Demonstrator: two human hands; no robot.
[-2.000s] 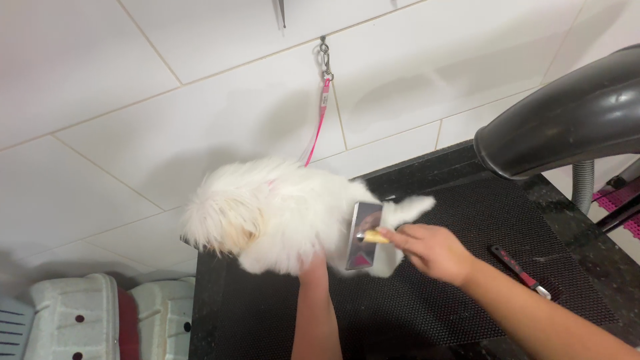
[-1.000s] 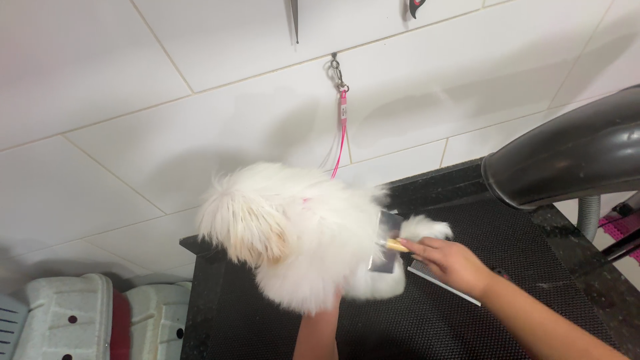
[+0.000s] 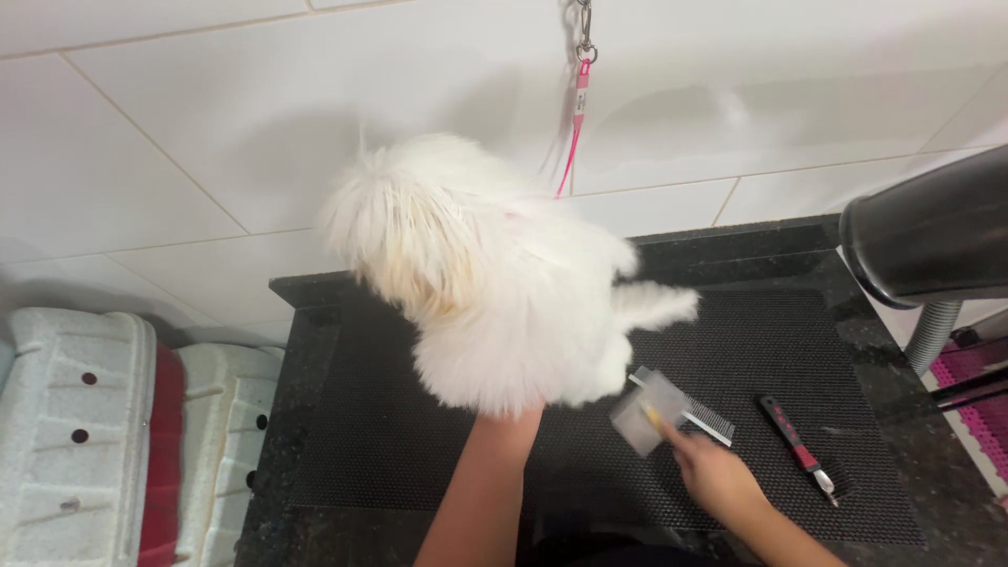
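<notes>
A fluffy white dog [image 3: 512, 276] stands on a black textured rubber mat [image 3: 378, 457], its head at the left and its tail at the right. My left forearm reaches under the dog's body; the hand itself is hidden in the fur. My right hand [image 3: 713, 476] grips the yellow handle of a slicker brush [image 3: 650, 409], which is blurred and held apart from the dog's hindquarters. Behind the brush lies a metal comb [image 3: 709, 419] on the mat. To the right of my right hand rests a dematting tool [image 3: 795, 445] with a black and red handle.
A pink lead [image 3: 579, 110] hangs from a metal clip on the tiled wall and runs down behind the dog. A large black dryer nozzle [image 3: 929, 228] juts in at the right. Pale plastic pet carriers [image 3: 71, 441] stand left of the granite counter [image 3: 268, 472].
My right hand has drawn the slicker brush off the dog's rear side, toward the near edge of the mat. The dog's tail and hindquarters show more fully. The view has shifted closer.
</notes>
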